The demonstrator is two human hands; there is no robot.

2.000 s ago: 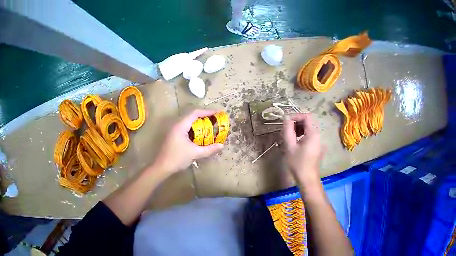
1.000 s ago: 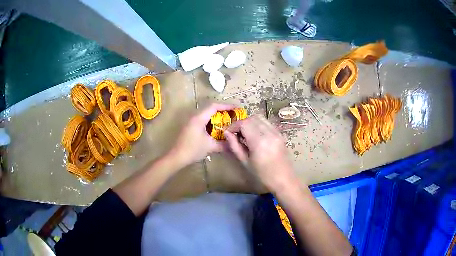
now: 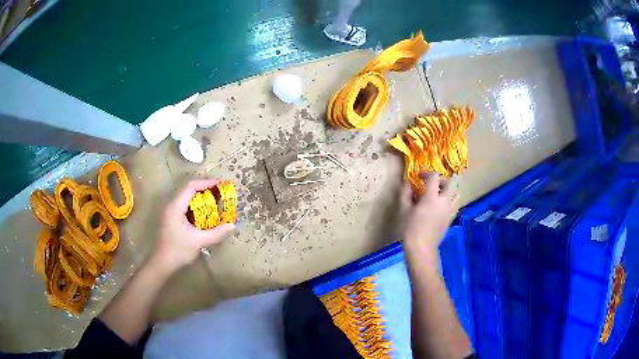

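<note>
My left hand (image 3: 183, 228) holds a compact ridged orange bundle (image 3: 213, 205) between fingers and thumb, left of the dark square pad. My right hand (image 3: 429, 210) is at the near edge of the fanned row of orange strips (image 3: 436, 145); its fingertips touch or overlap the lower left strips, and whether they grip one is unclear. Orange oval rings (image 3: 77, 238) lie heaped at the left. An orange oval coil with a loose tail (image 3: 361, 100) lies at the far edge. Pale loops and sticks lie on the dark square pad (image 3: 284, 191).
White rounded pieces (image 3: 183, 126) sit along the far edge beside a grey post (image 3: 70, 112). Brown crumbs surround the pad. An open blue crate (image 3: 392, 263) holds orange pieces near me; more blue crates (image 3: 518, 259) stand at right. A person's sandalled foot (image 3: 345, 32) shows beyond the bench.
My right hand has left the bundle in my left hand and moved right to the fanned strips. My left hand still holds the bundle. The view has turned right.
</note>
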